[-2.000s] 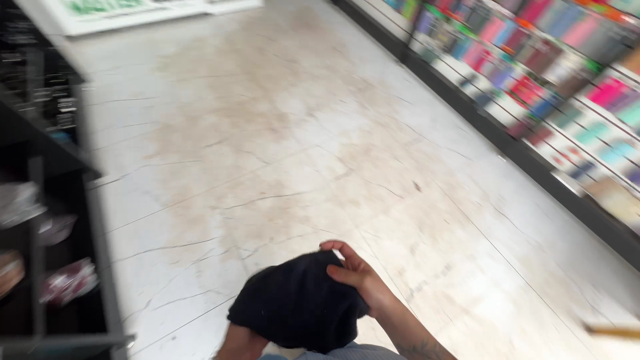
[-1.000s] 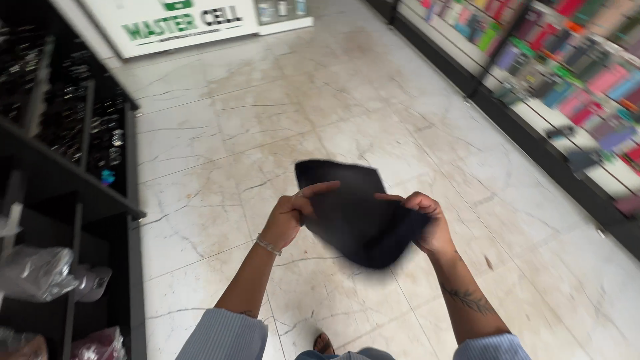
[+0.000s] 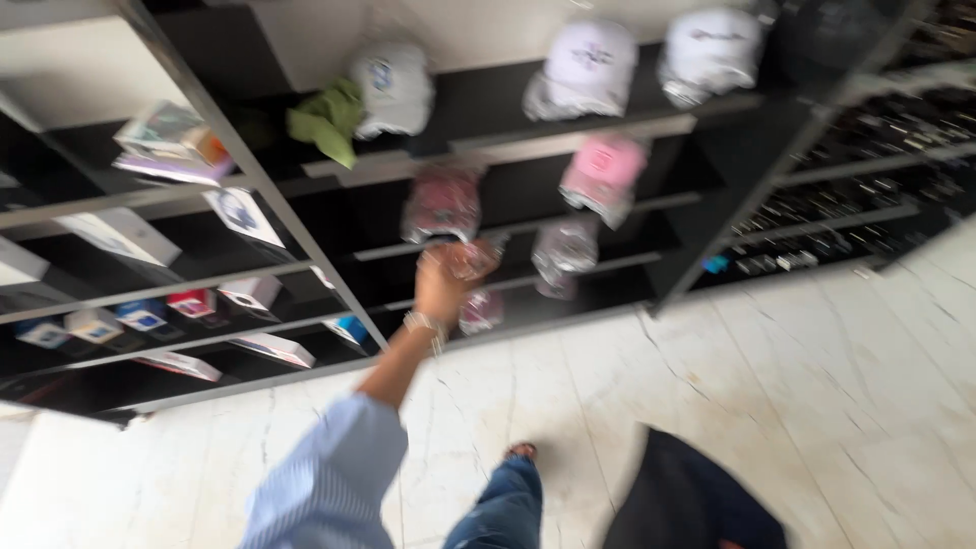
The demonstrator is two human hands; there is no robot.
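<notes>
My left hand (image 3: 441, 286), with a bracelet at the wrist, reaches to the shelves and touches a reddish-brown cap in clear plastic (image 3: 474, 259); blur hides how its fingers lie. A dark red wrapped cap (image 3: 442, 202) is just above it, and a wrapped pink one (image 3: 604, 174) sits up to the right. At the bottom right edge hangs a black and navy cloth item (image 3: 686, 496). Only a bit of my right hand (image 3: 730, 544) shows against that item, holding it. On the upper shelf, a green cloth (image 3: 326, 122) lies beside a wrapped white cap (image 3: 394, 88).
Black shelving (image 3: 290, 229) with grey edges spans the view. Boxed goods (image 3: 141, 313) fill the left bays, and several small dark items (image 3: 854, 168) lie in rows at the right. A pale tiled floor (image 3: 686, 366) runs below, with my foot (image 3: 522, 450) on it.
The view has swung from the aisle to the shelves. Both hands held the dark cloth item before; my left hand has let go of it and now reaches to the wrapped caps.
</notes>
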